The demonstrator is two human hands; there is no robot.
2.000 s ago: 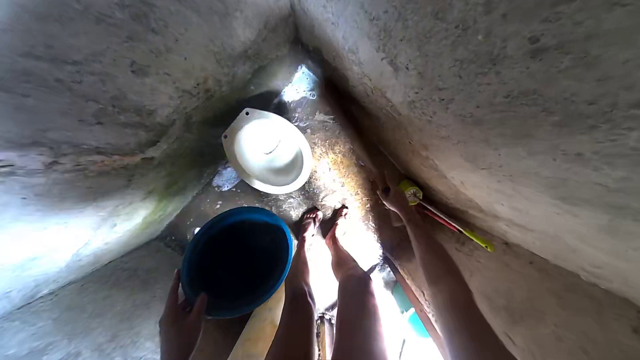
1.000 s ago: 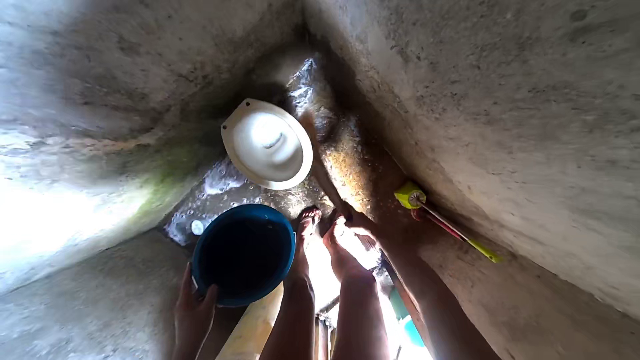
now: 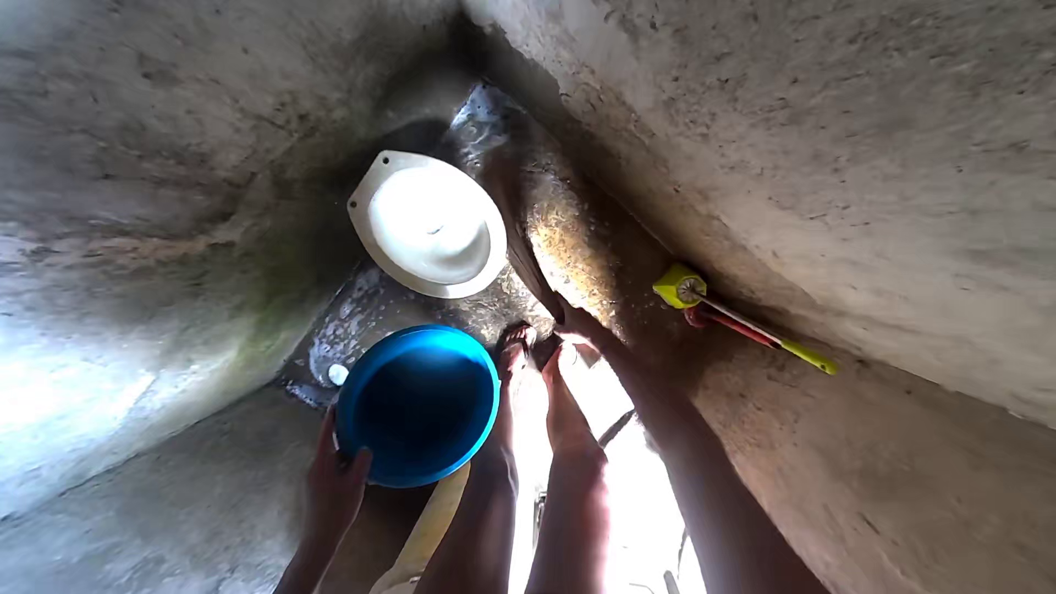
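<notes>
My left hand (image 3: 340, 487) grips the lower left rim of a blue plastic basin (image 3: 485, 355), its thumb over the edge. The basin is tilted toward the camera and its dark inside hides any contents. Low by my feet, my right hand (image 3: 577, 326) is closed around the near end of a long dark brown bundle (image 3: 524, 256), which looks like a hand broom. The bundle slants up and away over the wet floor, just right of a white toilet bowl (image 3: 429, 223). The fingers of my right hand are partly in shadow.
Rough concrete walls (image 3: 784, 165) close in on both sides. A yellow-green long-handled brush (image 3: 808, 356) with its holder (image 3: 679, 286) and a red-handled thing (image 3: 734, 326) lie by the right wall. A small white round object (image 3: 337, 374) is left of the basin. My bare feet (image 3: 517, 337) stand between.
My right hand has moved left and down from beside the yellow-green brush holder to near my feet, and the dark bundle has swung left toward the toilet bowl. My left hand still holds the basin.
</notes>
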